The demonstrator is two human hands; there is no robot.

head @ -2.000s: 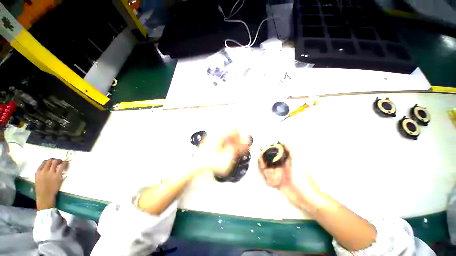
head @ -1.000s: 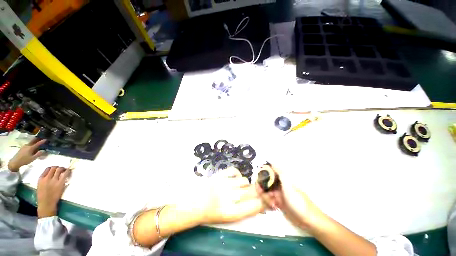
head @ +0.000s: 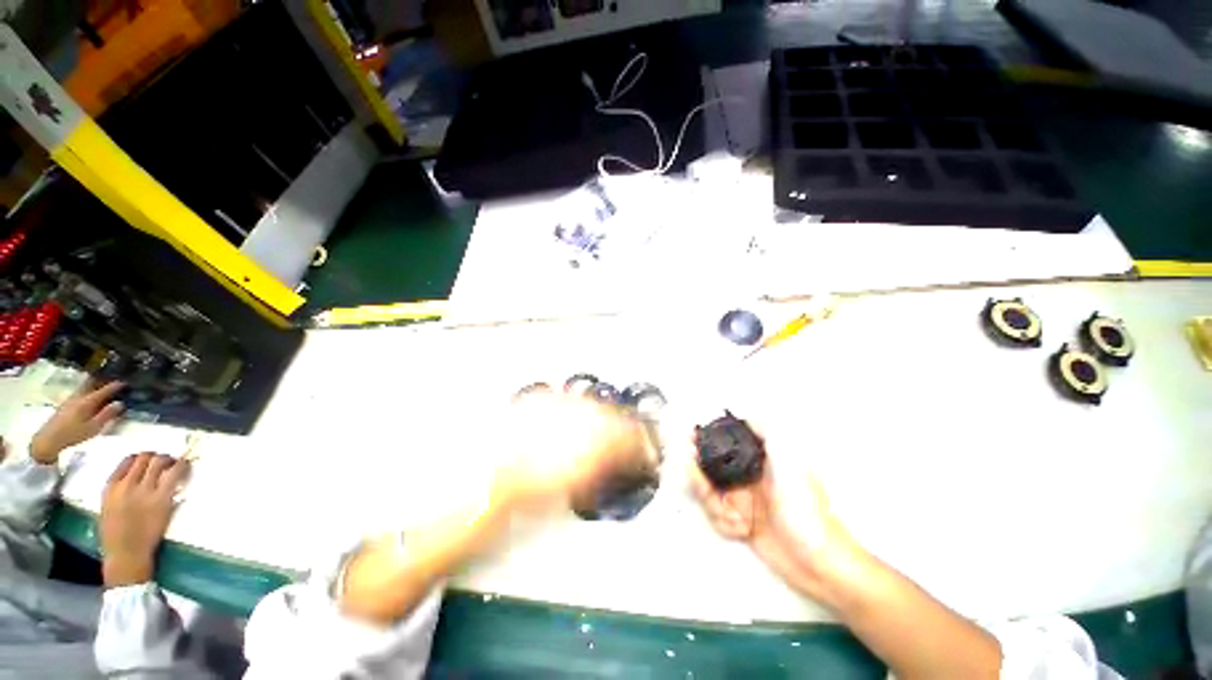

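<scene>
My right hand (head: 747, 498) holds a round black housing (head: 730, 450) at the middle of the bench, its dark face towards me and small tabs on its edge. My left hand (head: 585, 452) is blurred over the heap of flat black rings (head: 619, 498) and hides much of it; whether its fingers hold a ring cannot be seen. Three housings with tan rings (head: 1014, 322) lie at the right. A small dark disc (head: 740, 327) lies beside an orange-handled tool (head: 788, 330) behind my hands.
Another person's hands (head: 141, 498) rest at the far left by a black clamp fixture (head: 200, 359) with red handles. A yellow rail (head: 173, 226) rises there. Behind are a compartment tray (head: 930, 133), a white cord (head: 658, 140) and a crinkled clear bag (head: 625, 226). The green bench edge (head: 585, 618) runs in front.
My left hand has moved away from the housing, back and left over the rings. The housing in my right hand now shows its dark face instead of the tan ring.
</scene>
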